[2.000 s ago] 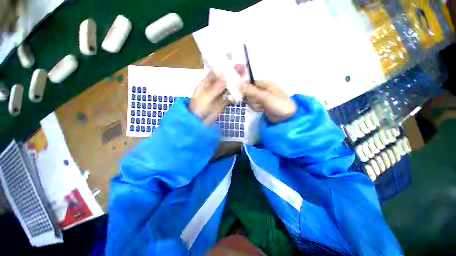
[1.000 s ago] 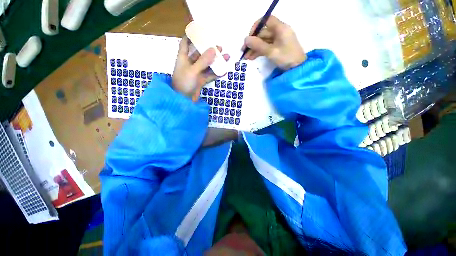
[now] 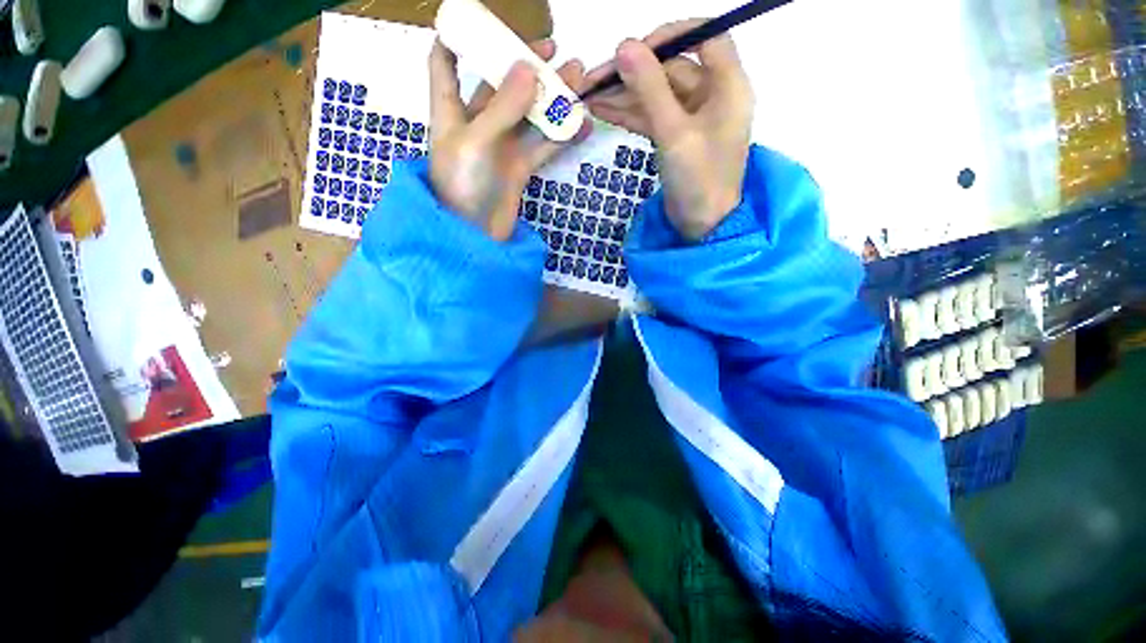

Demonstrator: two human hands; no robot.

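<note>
My left hand [image 3: 488, 138] holds a cream-white plastic housing [image 3: 490, 44], tilted, its rounded lower end toward me. A small dark blue sticker [image 3: 559, 109] shows on that end. My right hand [image 3: 685, 119] holds a thin dark pen-like tool [image 3: 710, 32] like a pen, its tip at the sticker. Whether tip and sticker touch is too small to tell. A white sticker sheet [image 3: 400, 75] with rows of dark stickers and blank gaps lies under both hands, partly hidden by my left hand and sleeve.
A green conveyor belt [image 3: 157, 73] at upper left carries several housings. Brown cardboard [image 3: 226, 251] lies under the work. White board [image 3: 867, 113], clear plastic film [image 3: 1081, 251] and a tray of cream parts [image 3: 961, 364] are at right. Spare label sheets [image 3: 57, 358] and a printed sheet [image 3: 157, 339] lie left.
The tool tip has moved from the sticker sheet to the housing's end, where a dark sticker now shows. My hands are closer together, and the housing's end is turned up into view.
</note>
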